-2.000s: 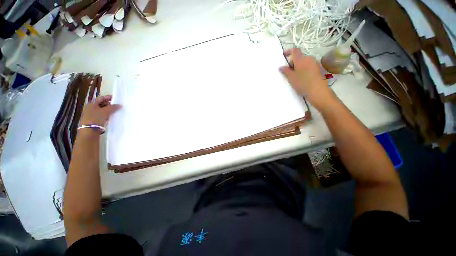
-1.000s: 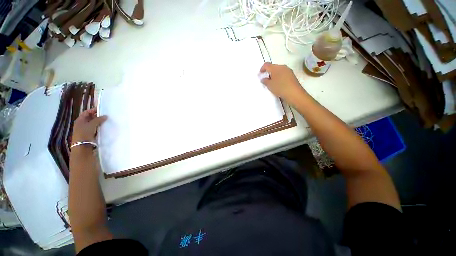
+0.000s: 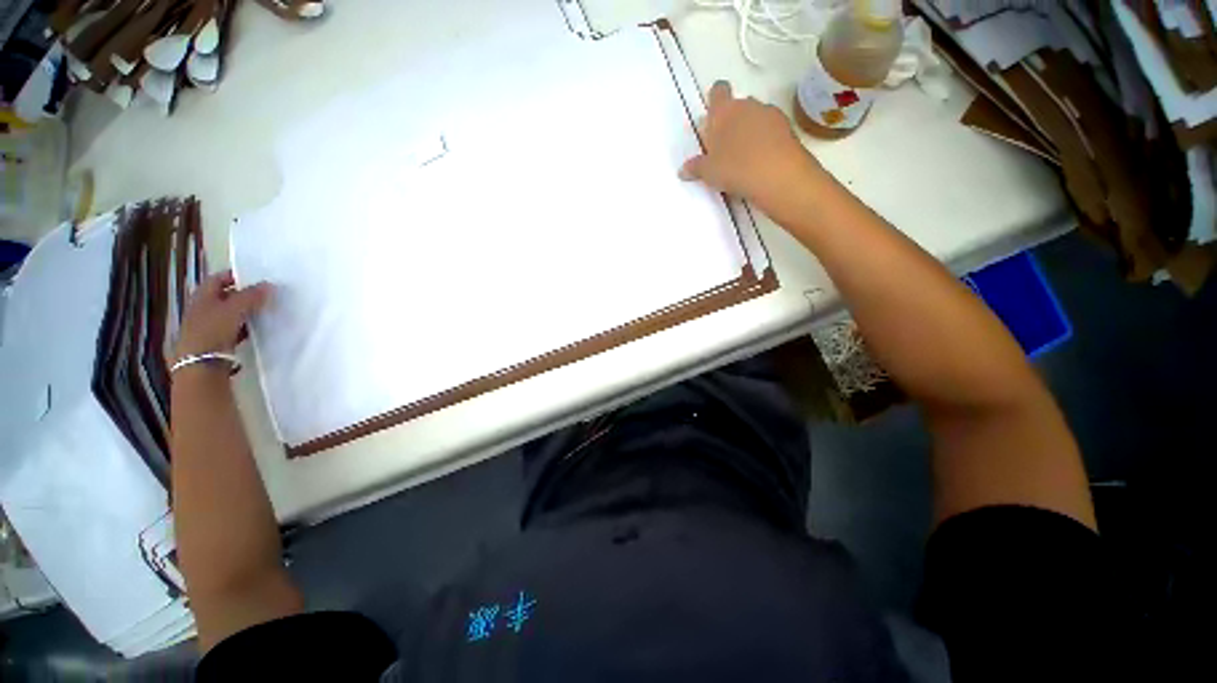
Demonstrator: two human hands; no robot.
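Large bag panels [image 3: 494, 254], white face up with thin brown edges, lie overlapped on the white table in front of me. The top one has a notched corner and a small slit mark near its far side. My left hand [image 3: 218, 320] holds the panels' left edge, thumb on top, other fingers partly hidden. My right hand [image 3: 745, 144] holds the right edge near the far corner, thumb on the white face and fingers at the rim. Whether it grips one panel or several cannot be told.
A fanned stack of panels [image 3: 67, 400] stands at left. A glue bottle [image 3: 838, 87] stands beyond my right hand, near white cord [image 3: 767, 20]. Cut pieces [image 3: 1108, 147] are piled at right. Brown strips [image 3: 167, 51] lie back left. A blue bin [image 3: 1021, 304] and scrap box [image 3: 854, 363] sit below the table edge.
The view has shifted, with the bottle's nozzle now cut off. My right hand has moved from the panels' right rim to a grip over the top panel's edge. The slit mark now shows on the top panel.
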